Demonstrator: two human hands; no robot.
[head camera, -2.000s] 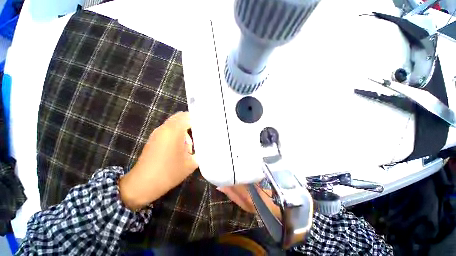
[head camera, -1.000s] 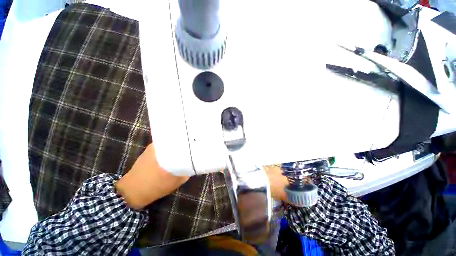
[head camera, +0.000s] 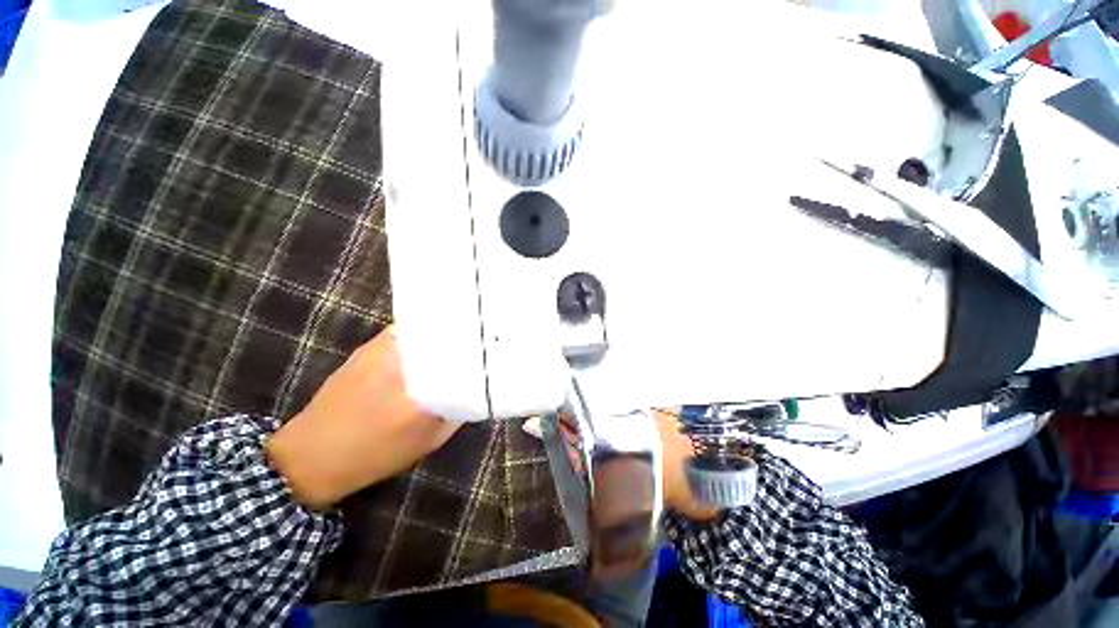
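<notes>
A dark plaid fabric panel (head camera: 209, 245) lies left of and under the white sewing machine head (head camera: 712, 221). My left hand (head camera: 356, 423) rests on the panel beside the head's left end; its fingertips are hidden under the head. My right hand (head camera: 679, 466) is mostly hidden behind the shiny upright metal strip (head camera: 626, 503) and the thread tension parts (head camera: 720, 478). A small whitish spot shows at the fabric near the strip, too small to name. The needle area is hidden by the head. Whether either hand grips the fabric cannot be seen.
A long pale blade-like tool (head camera: 982, 239) and a dark slim piece (head camera: 859, 223) lie on the machine head beside a black band (head camera: 1000, 307). The white table edge (head camera: 945, 460) runs at the right. Dark cloth (head camera: 982, 540) is below it. Blue shows at the bottom.
The view has shifted, so the machine head appears further left than two seconds ago. The panel's lower edge now shows near the metal strip. My left hand stays on the fabric.
</notes>
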